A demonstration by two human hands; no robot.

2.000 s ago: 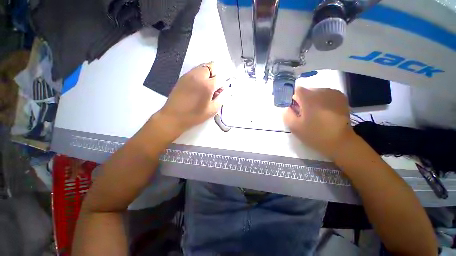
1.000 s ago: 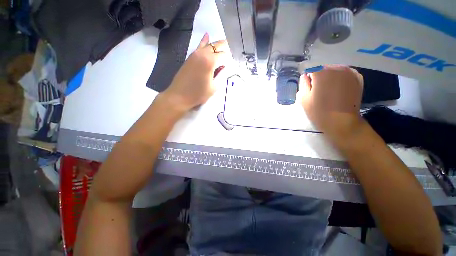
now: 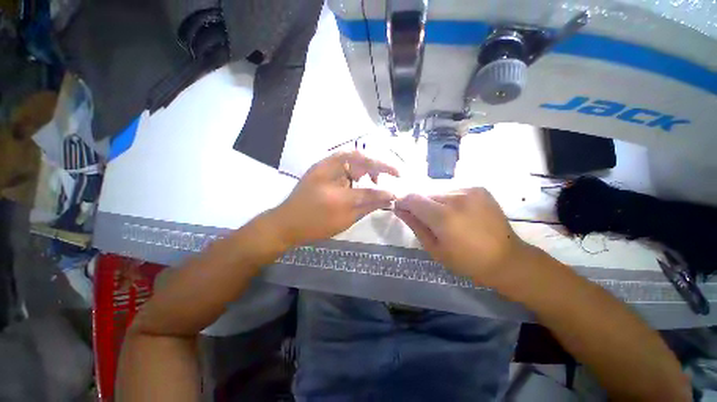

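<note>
My left hand and my right hand meet in front of the presser foot, above the white machine bed. Their fingertips pinch together at a very small thing; a short dark strand shows at the fingertips, but glare washes out the detail. The white sewing machine head stands over them, with its grey-blue ribbed knob just behind the hands. The needle area is bright and hard to make out.
Dark grey fabric panels lie at the back left. A black bundle lies right of the hands, with a black rectangular pad behind it. Dark metal snips lie at the right. A ruler strip runs along the front edge. A red basket stands lower left.
Both hands have come from either side of the needle area towards me and together at the fingertips. The bundle's left end is now uncovered.
</note>
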